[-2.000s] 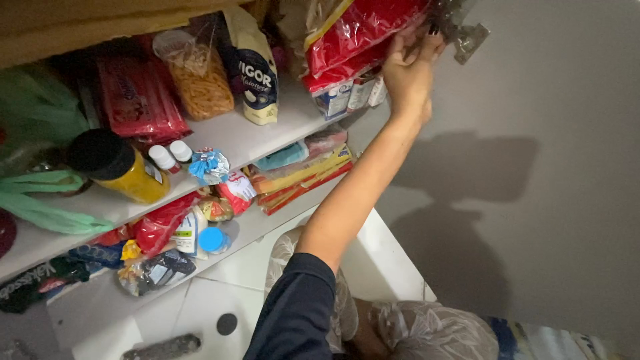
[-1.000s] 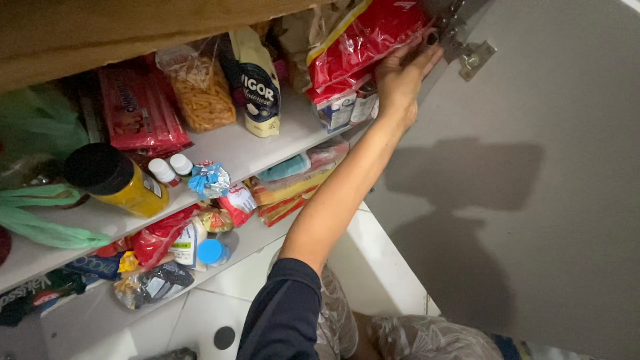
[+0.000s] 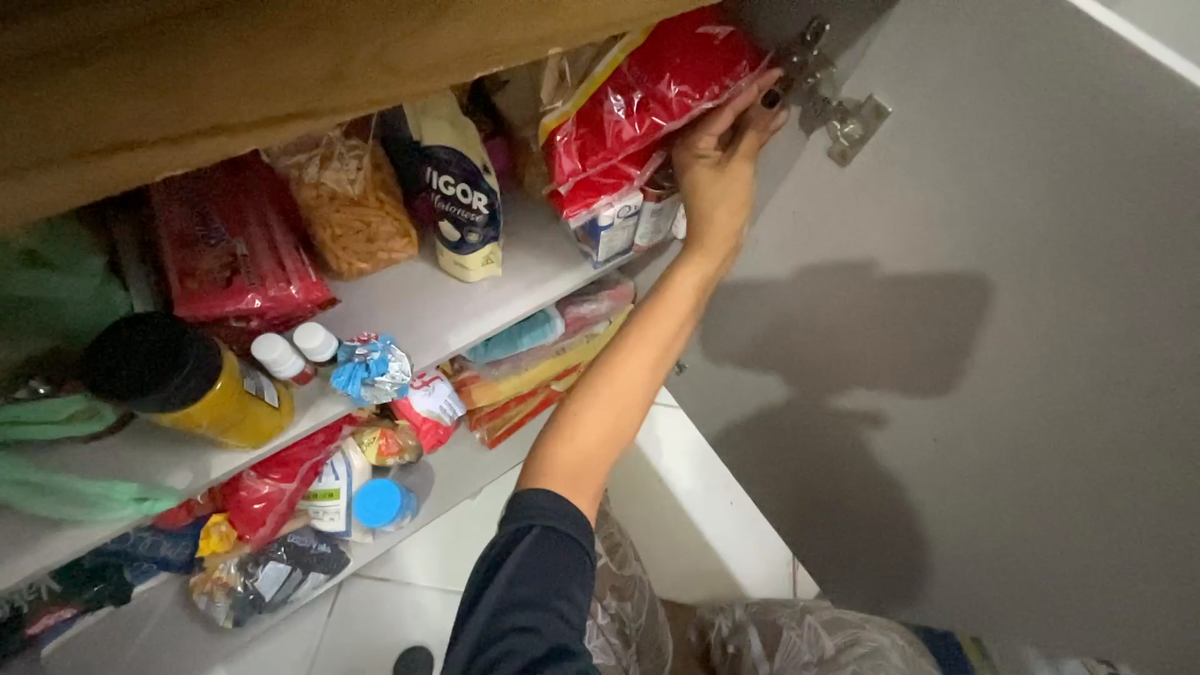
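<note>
My left hand [image 3: 720, 169] reaches up to the right end of the upper shelf, its fingers against the right side of a red plastic bag [image 3: 647, 112]. Whether they grip the bag cannot be told, as it partly hides them. A fingertip with a dark nail lies near the metal cabinet hinge [image 3: 858, 129]. Under the bag stand small cartons [image 3: 609, 228]. Left of it lie a mayonnaise pouch [image 3: 459, 202], a clear bag of dry pasta [image 3: 352, 206] and red packets [image 3: 234, 244]. My right hand is out of view.
A yellow jar with black lid [image 3: 206, 384], two white-capped bottles [image 3: 295, 352] and a crumpled blue wrapper [image 3: 373, 370] stand near the shelf edge [image 3: 422, 342]. The lower shelf holds several packets and a blue-lidded container [image 3: 382, 503]. A grey door [image 3: 1031, 375] bounds the right side.
My left hand stays beside the red bag, with only a small shift against it. The view has moved slightly.
</note>
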